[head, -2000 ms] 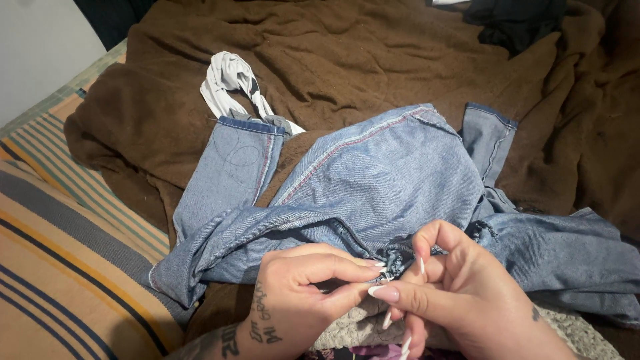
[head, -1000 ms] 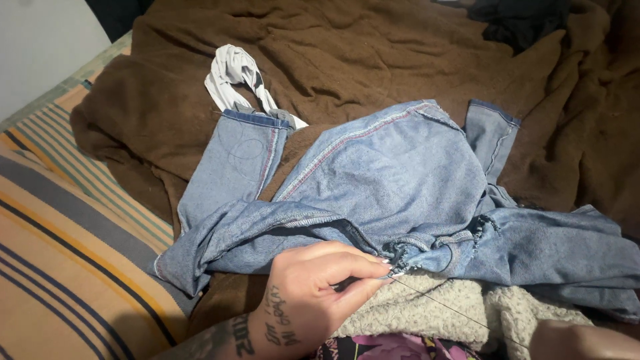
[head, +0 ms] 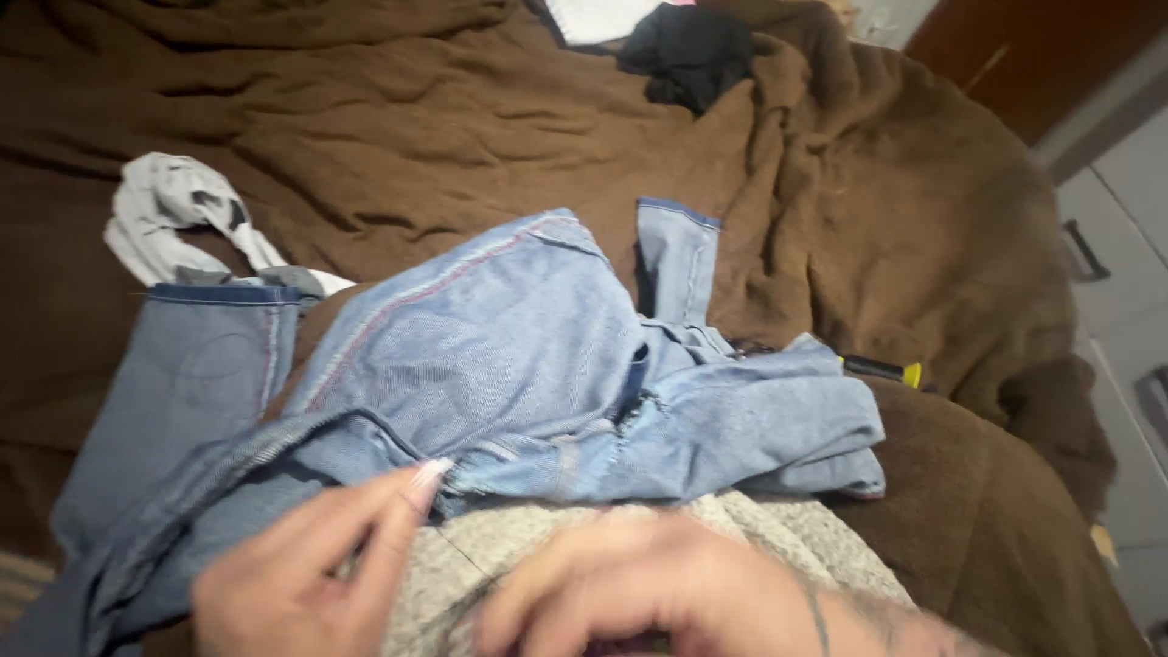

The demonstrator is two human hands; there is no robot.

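Blue denim jeans (head: 474, 347), with their seams showing, lie spread across the lower middle. My left hand (head: 319, 557) pinches the denim between thumb and fingertips at a frayed dark-stitched edge. A dark thread (head: 465, 555) runs from near those fingertips down toward my right hand (head: 630, 575), which is blurred at the bottom centre, over a speckled light fabric (head: 821, 538). The fingers of the right hand are curled, and whether they hold a needle or the thread cannot be told. Another line of dark stitches (head: 643, 406) crosses the denim to the right.
A brown blanket (head: 438, 137) lies under the jeans. White and grey cloth (head: 173, 214) rests at the left, black cloth (head: 689, 55) at the top. A black and yellow handle (head: 881, 369) pokes out right of the jeans. Light cabinet fronts (head: 1122, 301) stand at far right.
The view has swung to the right. My right hand, at the lower right edge one second ago, is now nearer my left hand. The left hand keeps its pinch on the denim.
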